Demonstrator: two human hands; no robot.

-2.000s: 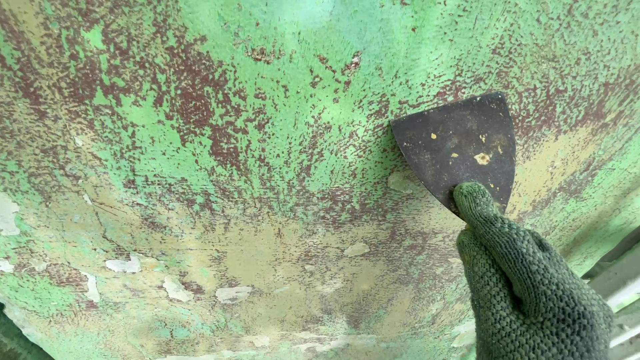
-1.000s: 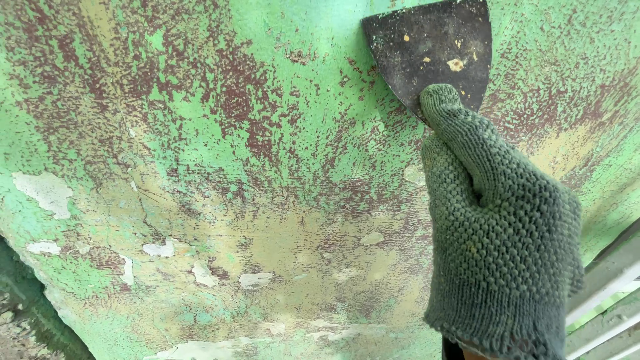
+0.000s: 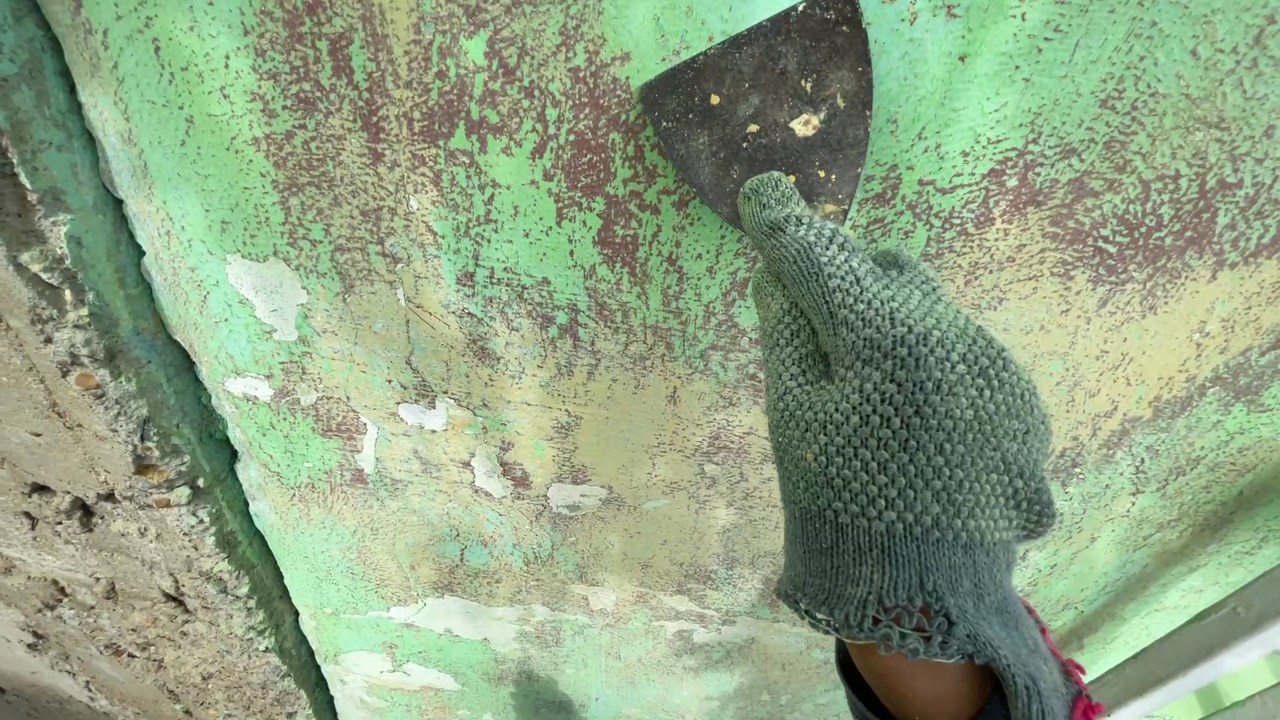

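My right hand (image 3: 900, 400), in a green-grey knitted glove with a frayed cuff, is closed on a putty knife (image 3: 770, 115) in the upper right of the view. Its thumb lies along the dark metal blade, which is specked with pale paint. The handle is hidden in the glove. The blade's wide edge points up and left over a wall (image 3: 620, 420) of worn green paint with maroon and tan layers showing through. Whether the edge touches the wall I cannot tell. My left hand is out of view.
Bare, rough masonry (image 3: 110, 560) lies at the left, beyond the broken edge of the painted surface. Whitish chipped patches (image 3: 270, 295) mark the lower left of the wall. A pale rail or slat (image 3: 1190, 640) crosses the lower right corner.
My right hand and the putty knife have moved up along the wall since the oldest frame. The view has shifted left, and more of the bare masonry shows.
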